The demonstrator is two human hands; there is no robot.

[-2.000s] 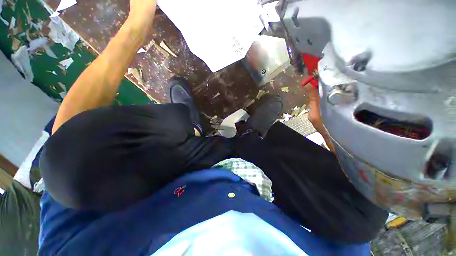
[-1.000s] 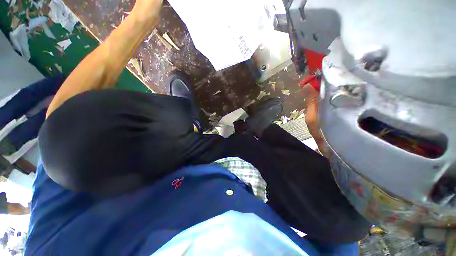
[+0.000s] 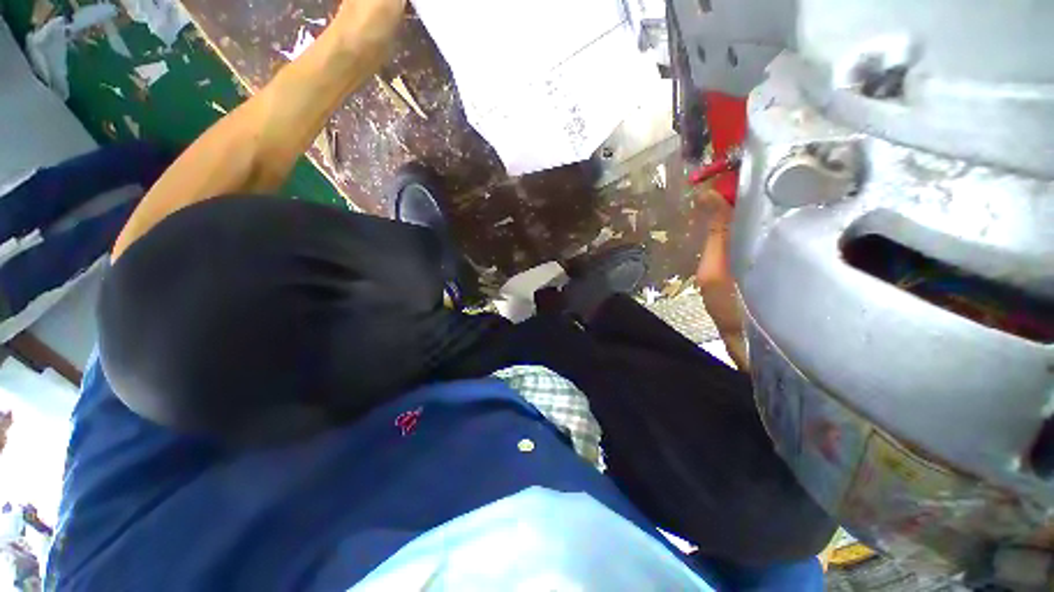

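The cutting machine's silver-grey motor (image 3: 913, 278) fills the right side, with a dark vent slot. A red handle part (image 3: 724, 127) shows at its left edge. My right hand (image 3: 713, 220) reaches up to the red part; its fingers and grip are hidden behind the motor. A shiny metal base plate (image 3: 636, 141) lies left of the red part, beside the white-topped lay (image 3: 537, 75), which bears faint lines. My left hand (image 3: 376, 16) is cut off by the top edge, left of the lay; its fingers are out of the picture.
The dark-brown table (image 3: 485, 220) carries scraps. The green floor (image 3: 127, 87) with offcuts shows at upper left. My black-clad raised knee (image 3: 266, 312) and dark shoes are below. Dark blue cloth (image 3: 69, 220) lies at far left.
The view has shifted. My left arm and the lay stand farther right in the picture, and the motor looks larger. The dark blue cloth at far left has come into view.
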